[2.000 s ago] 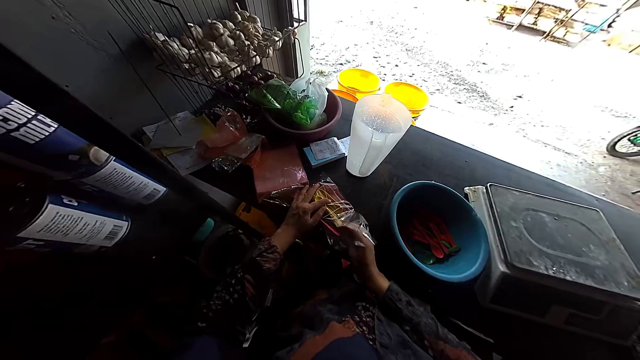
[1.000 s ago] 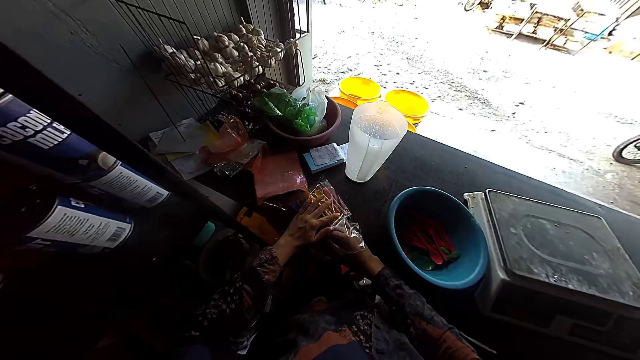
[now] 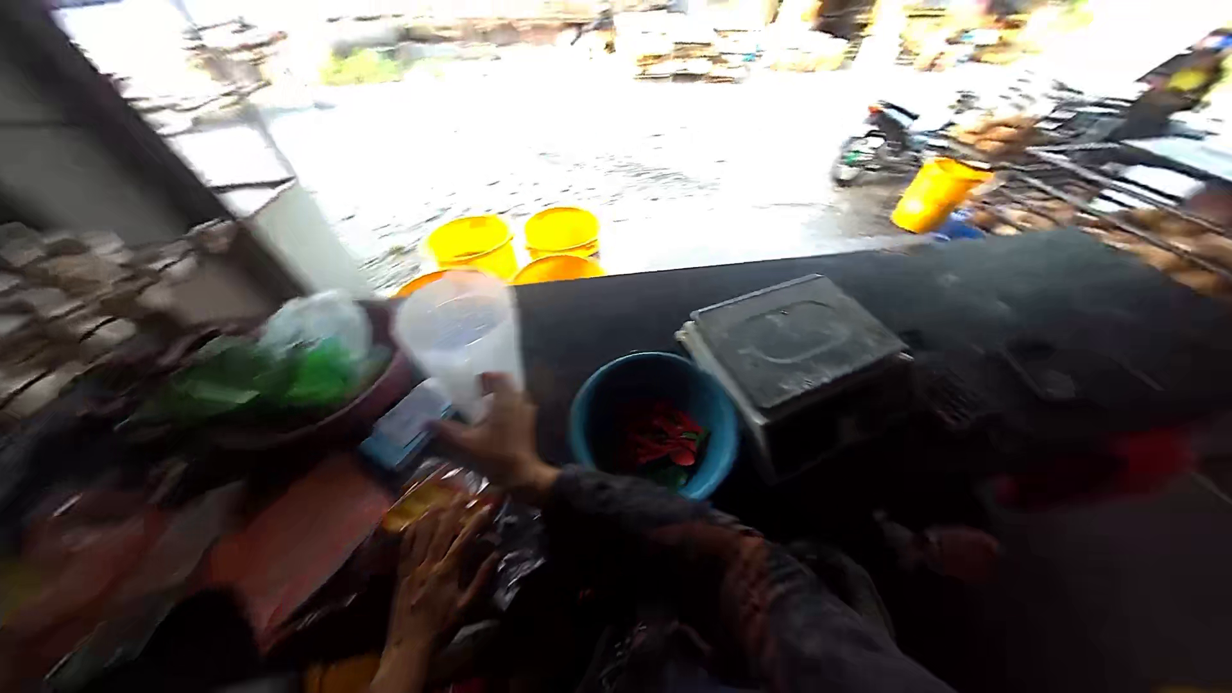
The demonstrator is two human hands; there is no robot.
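Note:
My left hand (image 3: 433, 568) lies with its fingers spread on a clear plastic packet (image 3: 428, 496) with yellowish contents; whether it grips it is unclear through the blur. Raised just in front of a tall translucent plastic container (image 3: 460, 332), my right hand (image 3: 500, 438) has its thumb and fingers apart and nothing visible in it. A light blue pad or booklet (image 3: 404, 423) lies beside that hand. To the right stands a blue plastic bowl (image 3: 587, 423) holding red chillies (image 3: 659, 433) and something green.
A weighing scale (image 3: 799, 337) stands right of the bowl on the dark tabletop (image 3: 1011, 298). At the left are a dark red basin (image 3: 371, 404) with green and clear plastic bags, and a reddish plastic sheet (image 3: 303, 539). Yellow buckets (image 3: 472, 245) stand beyond the table edge.
The view has swung to the right. My hands, earlier together at the plastic packet, are now apart; the right one has lifted forward toward the translucent container.

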